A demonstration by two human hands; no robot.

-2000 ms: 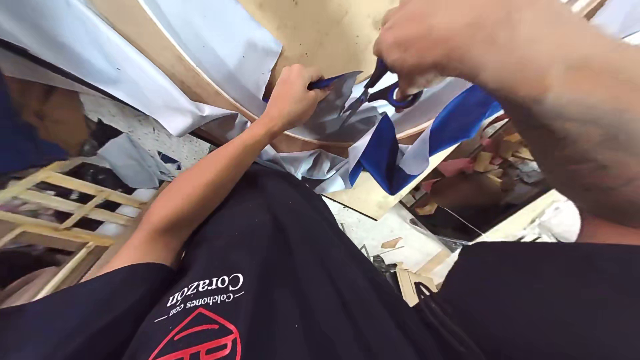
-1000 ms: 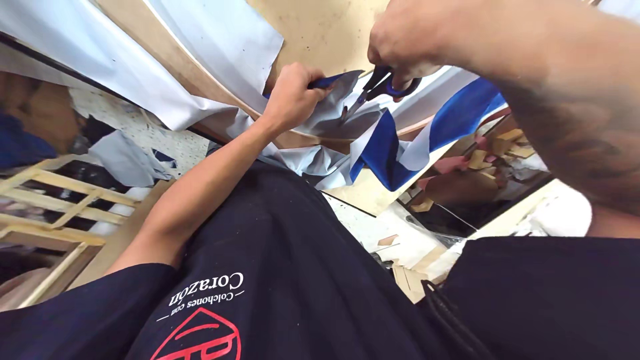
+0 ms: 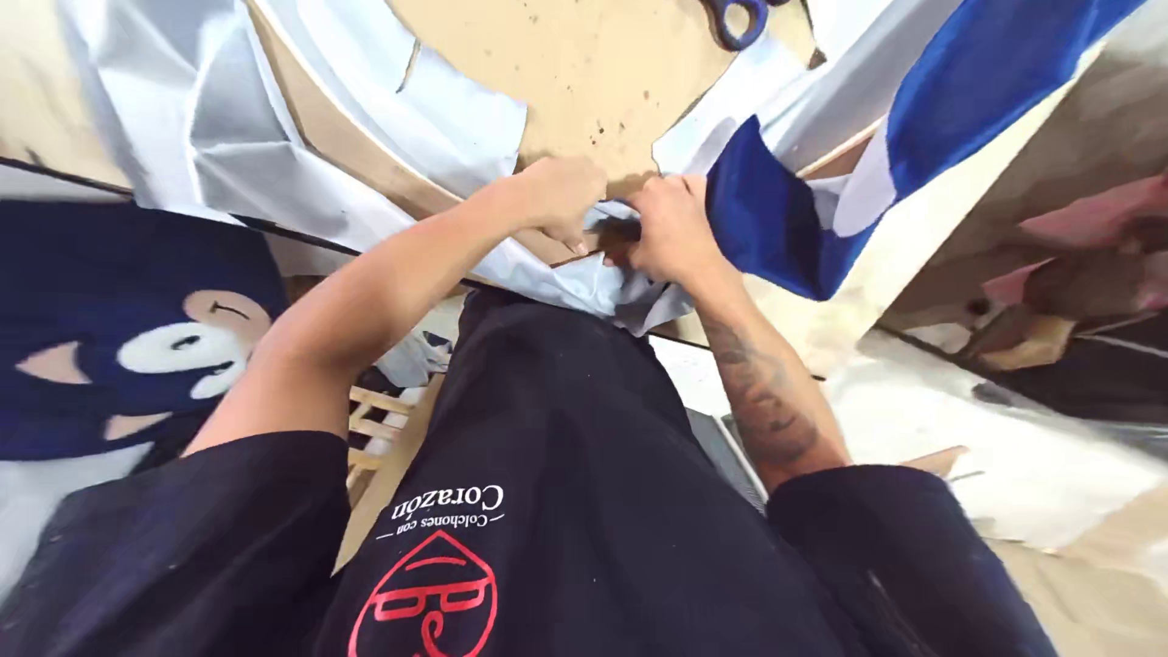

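Note:
My left hand [image 3: 563, 199] is at the curved edge of a wooden board [image 3: 566, 64], its fingers bent down at the fabric by the rim. Close beside it, my right hand [image 3: 671, 224] grips the edge of the blue fabric with a pale backing [image 3: 776, 219]. The fingertips of both hands are partly hidden, and dark material shows between them. Pale fabric flaps [image 3: 438, 109] lie folded over the board on both sides. Scissors with blue handles [image 3: 741, 20] rest on the board at the top, partly out of view and away from both hands.
A dark blue textile with a white and tan design [image 3: 146, 338] lies at the left. Wooden slats [image 3: 374, 424] show below my left arm. Fabric and foam-like scraps [image 3: 1031, 338] are piled at the right, beside a white sheet [image 3: 995, 438]. The board's edge runs close to my apron.
My right hand has let go of the scissors, which now lie on the board, and has come down to the fabric beside my left hand. The view has shifted considerably.

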